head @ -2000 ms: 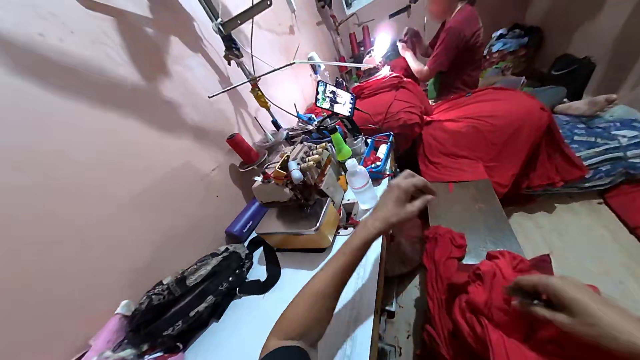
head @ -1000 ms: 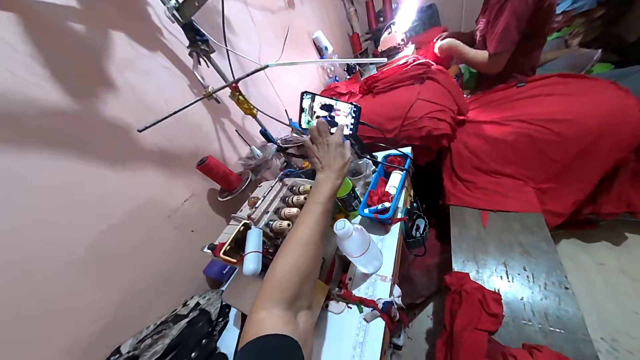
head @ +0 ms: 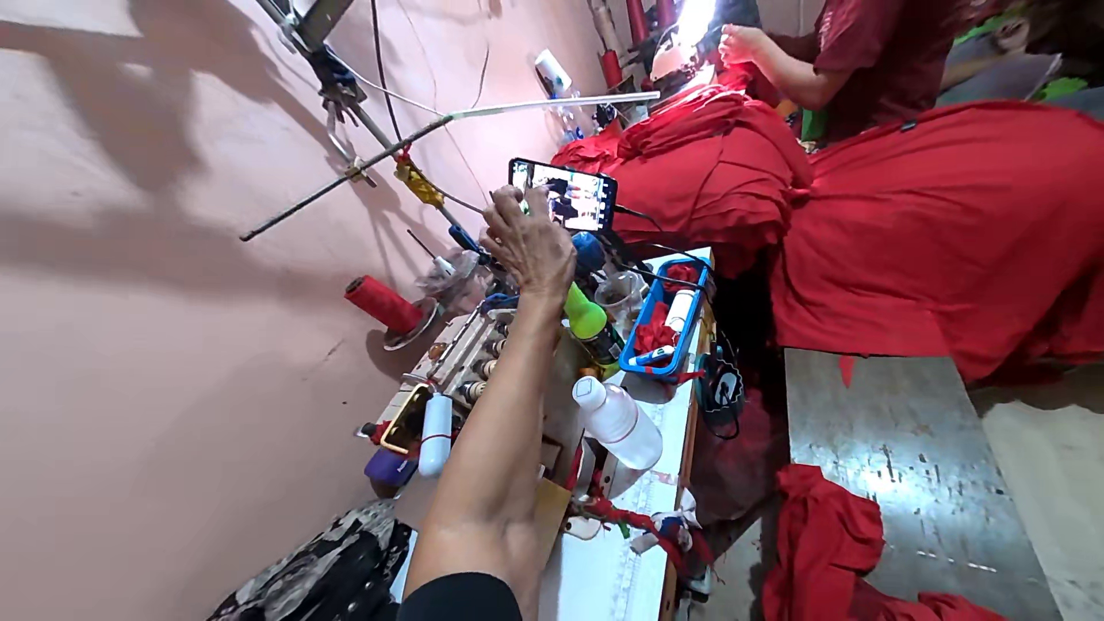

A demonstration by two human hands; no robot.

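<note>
My left hand (head: 528, 246) reaches up over the sewing table, fingers bent at the left part of a lit phone (head: 565, 197); whether the fingertips touch its screen I cannot tell. My forearm crosses in front of a sewing machine (head: 470, 354) with several tension dials. To the right of the forearm are a green bottle (head: 588, 319), a white plastic bottle (head: 618, 423) and a blue basket (head: 668, 319) holding red scraps and a white tube. My right hand is outside the view. Red cloth (head: 824, 535) lies at the lower right on a worn board (head: 888, 440).
A red thread cone (head: 384, 304) stands out by the wall. A metal rod (head: 448, 119) crosses above the phone. Large red cloth (head: 931, 233) spreads across the right, where a person in a maroon shirt works under a bright lamp. A camouflage bag (head: 332, 561) lies lower left.
My left hand has moved from beside the white bottle up to the phone. My right hand, over the red cloth two seconds ago, has left the view. The view has shifted closer to the table.
</note>
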